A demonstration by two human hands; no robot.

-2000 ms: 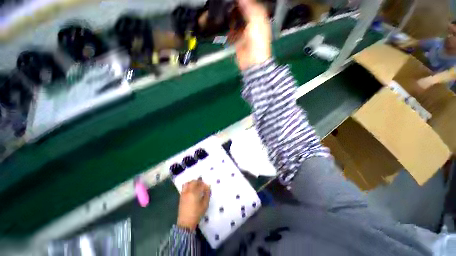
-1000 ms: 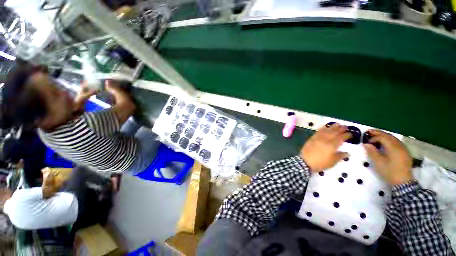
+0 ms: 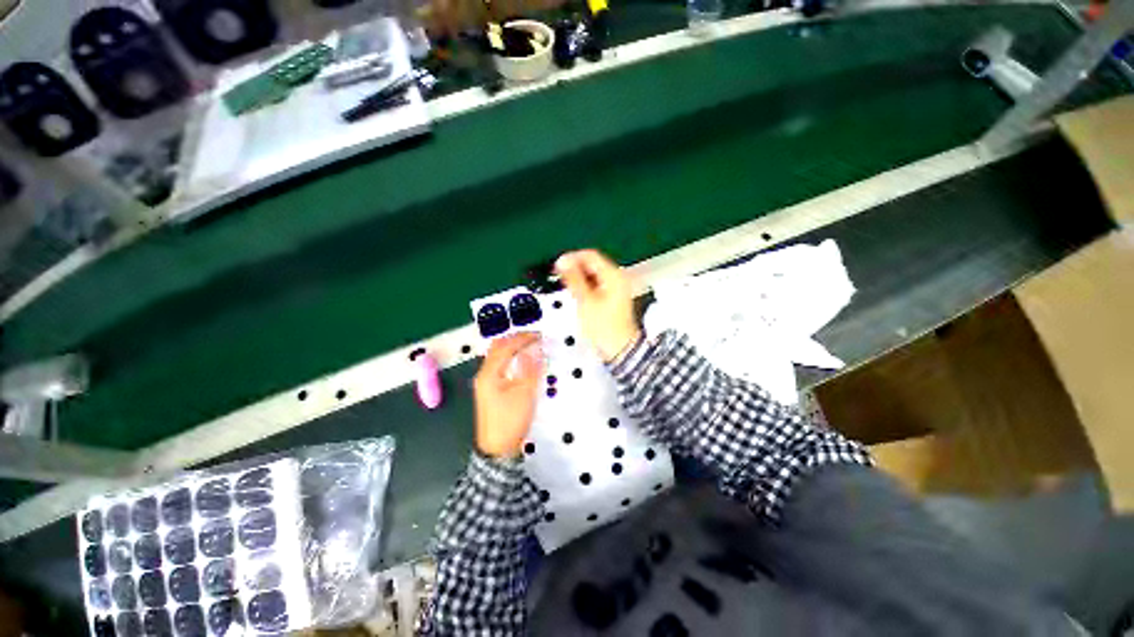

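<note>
The white sticker sheet (image 3: 591, 467) with small black dots lies in front of me, its top edge on the pale rail. Two black front panels (image 3: 510, 314) remain at its top edge. My right hand (image 3: 599, 299) holds a black front panel (image 3: 542, 274) by its fingertips, just above and right of those two. My left hand (image 3: 510, 388) rests over the upper left of the sheet with its fingers bent; whether it holds anything cannot be told. A pink tool (image 3: 429, 381) lies left of the sheet.
Spare sticker sheets (image 3: 187, 548) on a clear bag lie at left. A crumpled white cloth (image 3: 759, 311) lies at right, above an open cardboard box (image 3: 1082, 324). White cameras sit on the green belt (image 3: 410, 237) at far left and far right (image 3: 999, 65). A shelf tray (image 3: 299, 125) stands behind.
My view has swung back from the left to the bench. My right hand has lifted a black panel off the sheet, leaving two there. My left hand has moved down from the panels.
</note>
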